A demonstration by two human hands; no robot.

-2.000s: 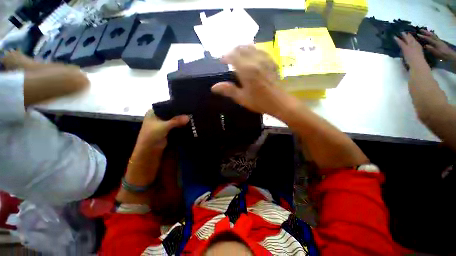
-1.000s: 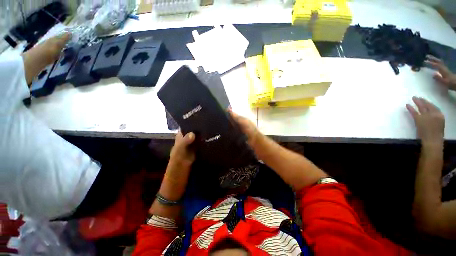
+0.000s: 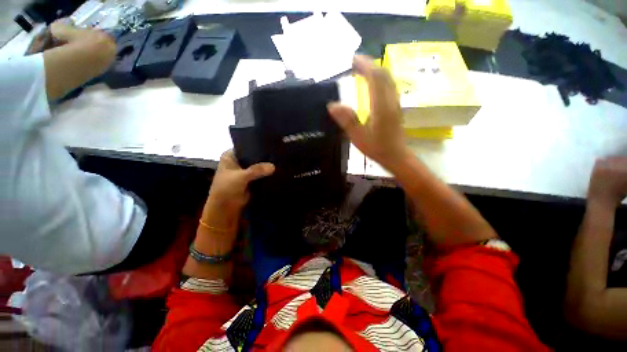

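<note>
A matte black box [image 3: 302, 148] with small white lettering is held over the table's front edge, partly over my lap. My left hand [image 3: 237, 180] grips its left side, thumb on top. My right hand [image 3: 375, 120] is raised at the box's upper right, fingers spread and a little blurred; whether its thumb touches the box I cannot tell. Flat black blanks [image 3: 244, 110] with tabs lie behind the box, partly hidden by it. A stack of yellow cartons [image 3: 432, 79] stands to the right. White card sheets [image 3: 317, 45] lie further back.
Black insert trays [image 3: 206, 62] stand in a row at left, beside another person's arm [image 3: 75, 58]. A banded yellow bundle [image 3: 481, 20] is at back right, with a black heap [image 3: 570, 65] beyond. Another person's forearm [image 3: 598, 234] is at the right edge.
The black box has turned from tilted to nearly upright in view. My right hand has come off its side and moved up and right. The neighbour's hands at right have drawn back.
</note>
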